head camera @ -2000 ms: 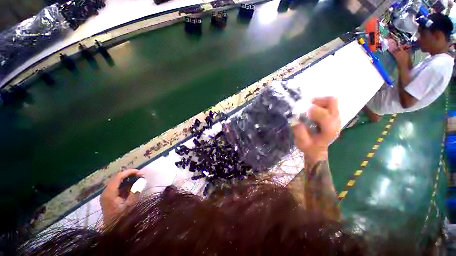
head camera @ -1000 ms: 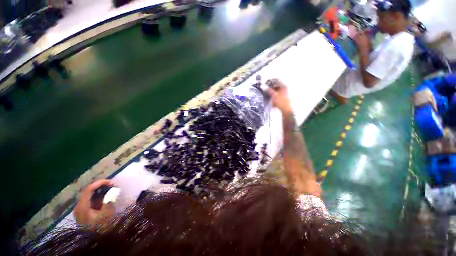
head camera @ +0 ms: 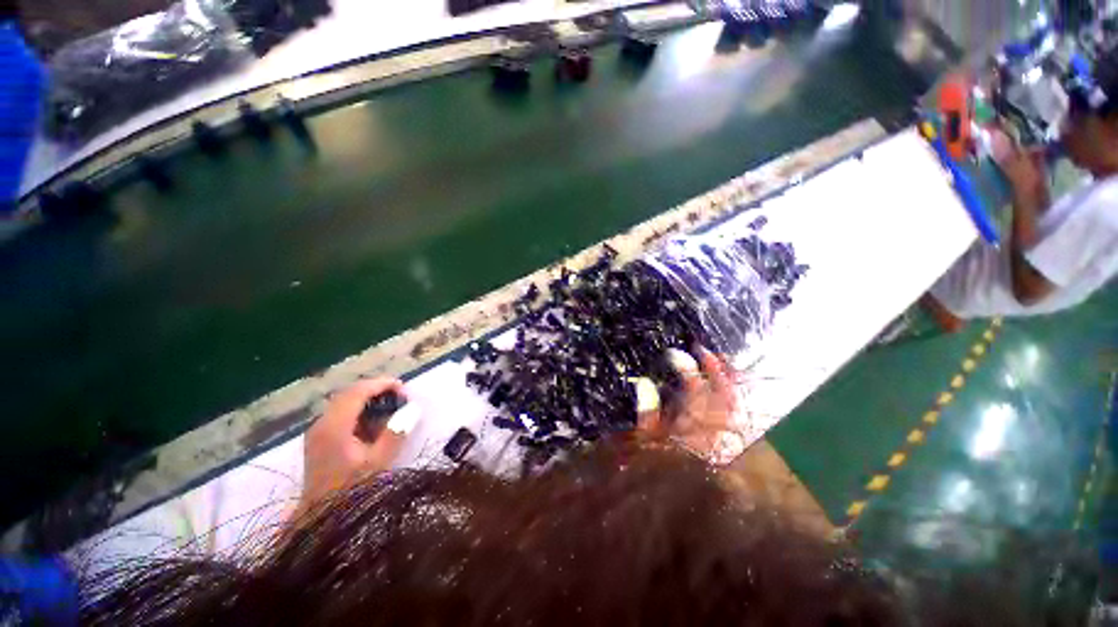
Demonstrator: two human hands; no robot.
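A heap of small black parts [head camera: 576, 343] lies spread on the white tabletop [head camera: 889, 202]. A crinkled clear plastic bag [head camera: 723, 288] lies over the heap's far right end. My left hand [head camera: 343, 447] is at the left, closed round a black housing [head camera: 380, 413], with a white tip on a finger. My right hand [head camera: 699, 410] is at the heap's near right edge, fingers apart, with pale tips on two fingers; I cannot make out a part in it. A single black piece [head camera: 461, 443] lies between my left hand and the heap. My hair hides the near edge.
The green conveyor belt [head camera: 417, 233] runs beyond the tabletop, behind a worn pale rail [head camera: 454, 325]. Dark pieces [head camera: 510, 76] stand along its far side. A blue bin [head camera: 17, 110] is at the upper left. A person in a white shirt [head camera: 1079, 245] sits at the right.
The bag has been moved off the spread heap, and my right hand has left it and come back to the heap's near edge. My left hand still holds the black housing. The view has shifted.
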